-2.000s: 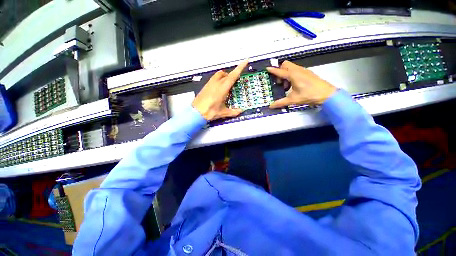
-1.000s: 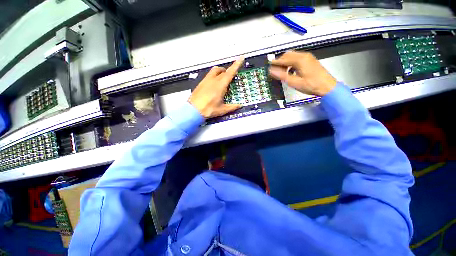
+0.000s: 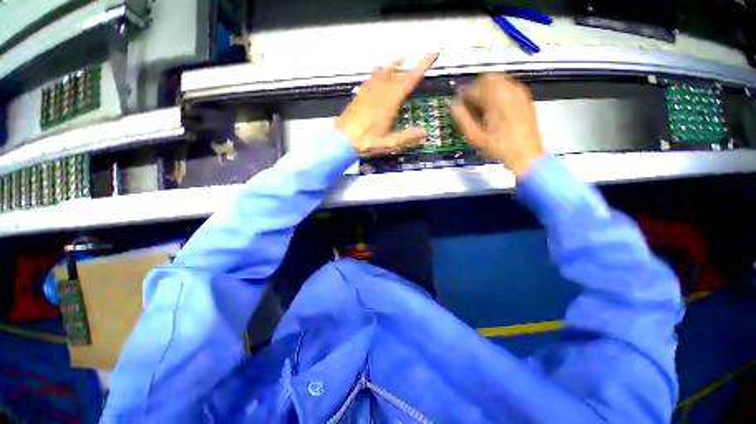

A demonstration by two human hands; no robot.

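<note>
A green PCB panel (image 3: 434, 121) lies in a black wave solder pallet (image 3: 414, 163) on the conveyor in front of me. My left hand (image 3: 383, 108) is spread over the panel's left part, fingers apart, and covers that edge. My right hand (image 3: 499, 118) is at the panel's right edge, blurred, with fingers bent. Whether it touches the panel or a pallet clip cannot be told.
The pale conveyor rail (image 3: 249, 195) runs across in front of me. Another pallet at right holds a green panel (image 3: 696, 114). A row of panels (image 3: 46, 182) is at left. Blue-handled cutters (image 3: 518, 33) lie on the far ledge. Brown cardboard (image 3: 120, 302) is low at left.
The view has shifted, so the conveyor sits higher in the picture. My left hand has slid further over the panel. My right hand has stayed near the right edge, its fingers now pointing more upward.
</note>
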